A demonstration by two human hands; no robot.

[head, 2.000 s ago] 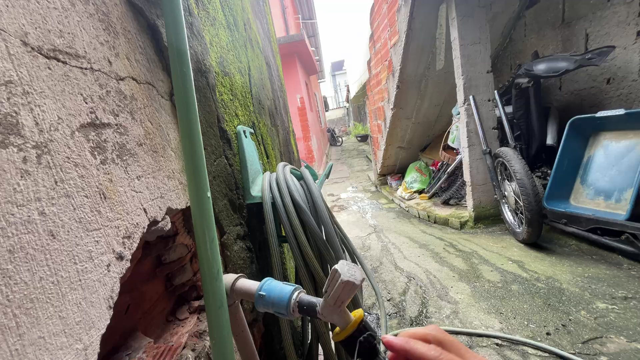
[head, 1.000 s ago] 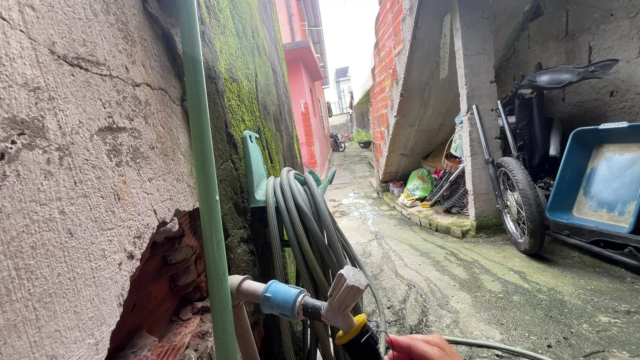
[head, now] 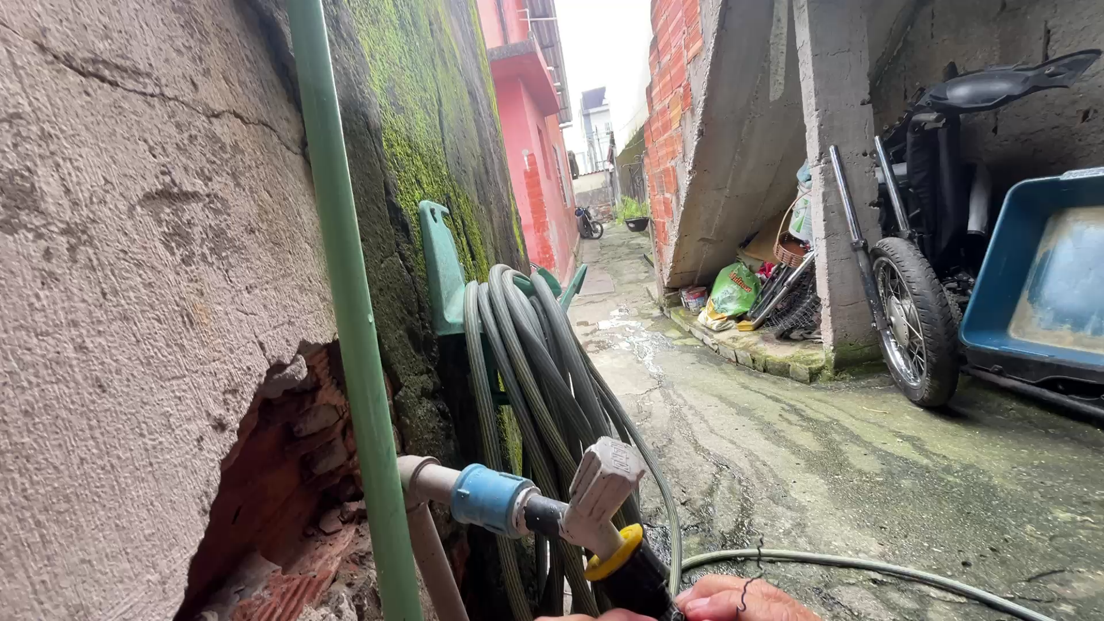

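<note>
A wall tap (head: 604, 487) on a pipe with a blue coupling (head: 492, 500) has a black hose connector (head: 638, 582) with a yellow ring (head: 614, 552) under its spout. At the bottom edge, fingers of my left hand (head: 595, 616) show beside the connector; the rest of that hand is out of view. My right hand (head: 746, 599) is at the connector's lower right, fingertips pinched together on a thin, kinked dark wire (head: 759, 561) that sticks up across the fingers. Their grip is partly hidden. A coiled garden hose (head: 543, 371) hangs behind from a green holder (head: 442, 267).
A green pole (head: 349, 285) stands at the left, before a broken hole in the wall (head: 285, 483). Hose (head: 862, 562) runs over the wet concrete. At the right are a motorcycle wheel (head: 914, 323), a blue tub (head: 992, 302) and bags (head: 733, 289).
My left fingers have come into view at the bottom edge beside the connector. My right hand stays near the connector's lower end, and the kinked wire now shows clearly over it.
</note>
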